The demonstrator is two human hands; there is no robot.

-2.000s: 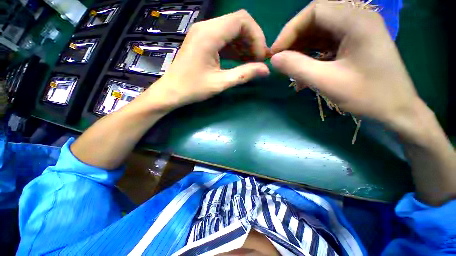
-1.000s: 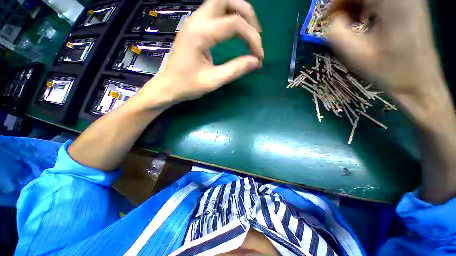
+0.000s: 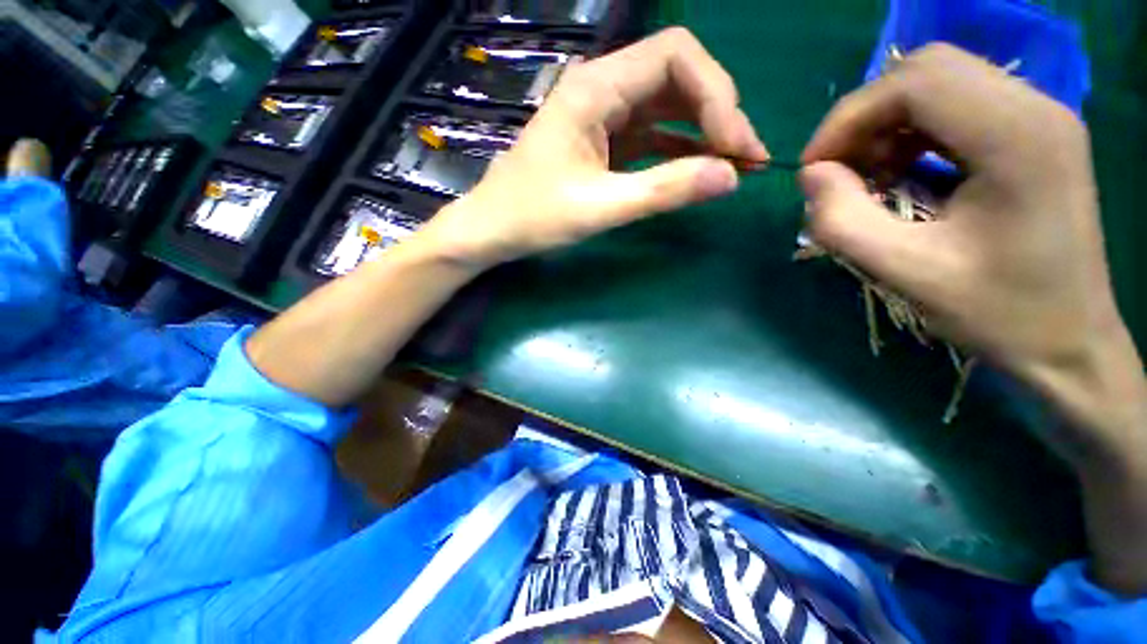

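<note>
A thin dark strip spans the small gap between my two hands, above the green mat. My left hand pinches its left end between thumb and fingertips. My right hand pinches the right end the same way. Loose tan strips lie in a heap below and partly behind my right hand. The blue bin stands behind my right hand, which hides part of it.
Black trays at the left hold several phone mid-frames with orange tabs. My left forearm covers part of the nearer tray. The green mat's front edge runs before my body. Another person's blue sleeve and hand show at far left.
My right hand has come from over the bin and heap to meet my left hand, and a thin dark strip is now held between them. The view has shifted, so the trays and bin sit further right.
</note>
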